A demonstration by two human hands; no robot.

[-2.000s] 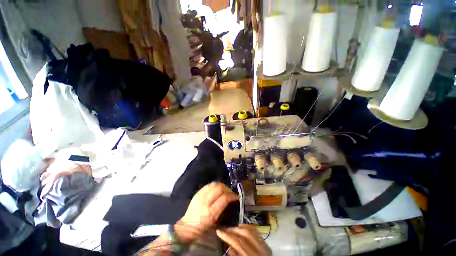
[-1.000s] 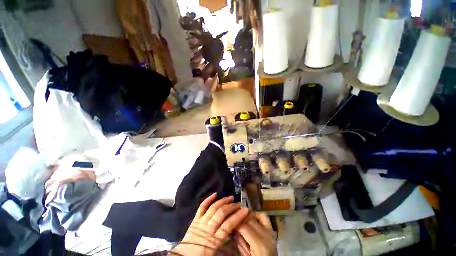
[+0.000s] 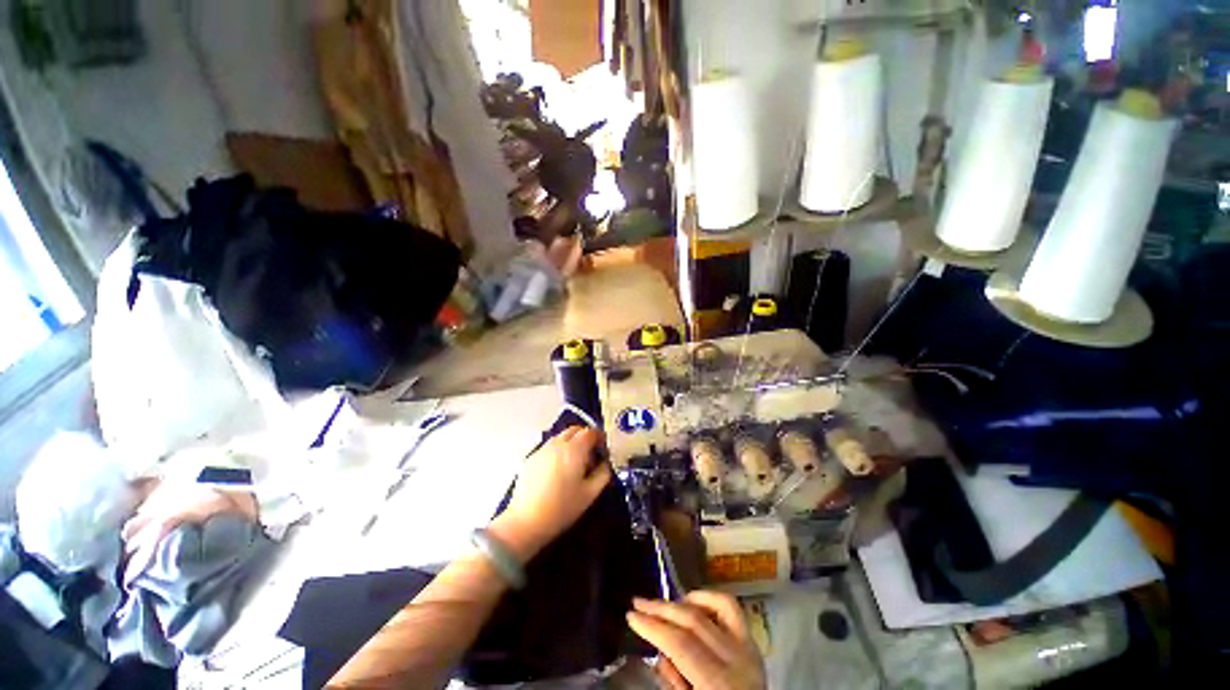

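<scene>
A black fabric panel (image 3: 560, 593) lies along the left side of the cream overlock machine (image 3: 634, 418). My left hand (image 3: 560, 485) reaches over it, its curled fingers gripping the fabric beside the machine head, behind the needle area (image 3: 645, 496). My right hand (image 3: 701, 640) is at the bottom, by the panel's right edge in front of the needle area; its fingers are bent, and whether they pinch the fabric is unclear. The needle area is small and blurred. Another flat part of black fabric (image 3: 344, 613) lies left of my left forearm.
Four white thread cones (image 3: 839, 128) stand above the machine, with dark cones (image 3: 576, 378) behind its head. A grey garment pile (image 3: 189, 559) and a black bundle (image 3: 310, 270) are left. A black curved band (image 3: 1025, 566) lies on a white sheet (image 3: 890, 593) at right, near navy fabric (image 3: 1079, 418).
My hands were together in front of the needle area. My left hand has moved forward to the back of the machine head; my right hand stays near the front. The black fabric has shifted nearer me.
</scene>
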